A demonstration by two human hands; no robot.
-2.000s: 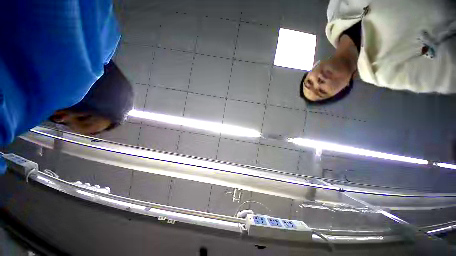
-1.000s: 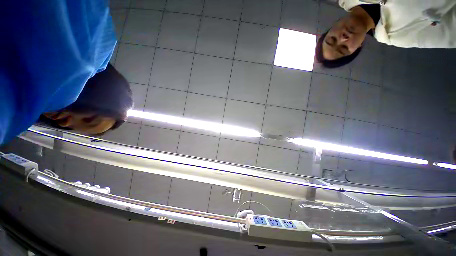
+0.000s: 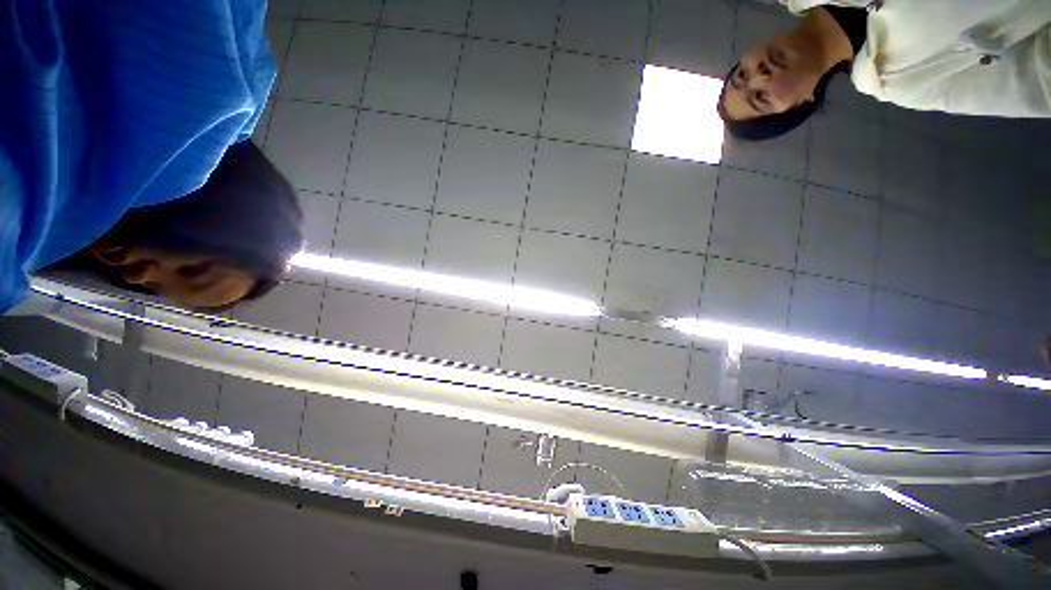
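Neither of my hands is in view. The view looks up at a grey tiled ceiling [image 3: 484,150], and no bench or belt work shows. A white power strip [image 3: 643,526] with blue sockets sits on a pale rail [image 3: 311,475] at the lower middle. Another power strip [image 3: 44,378] sits at the far left of the same rail. A white cable curves from the right end of the nearer strip.
A person in blue [image 3: 127,115] fills the upper left, head sideways. A person in a cream top [image 3: 957,52] appears upside down at the upper right. Light tubes [image 3: 450,288], a square ceiling light [image 3: 680,113] and a white overhead beam [image 3: 380,375] also show.
The person in cream has moved up towards the top edge since the first frame, with the head turning. The person in blue has shifted slightly. The rail and power strips have not moved.
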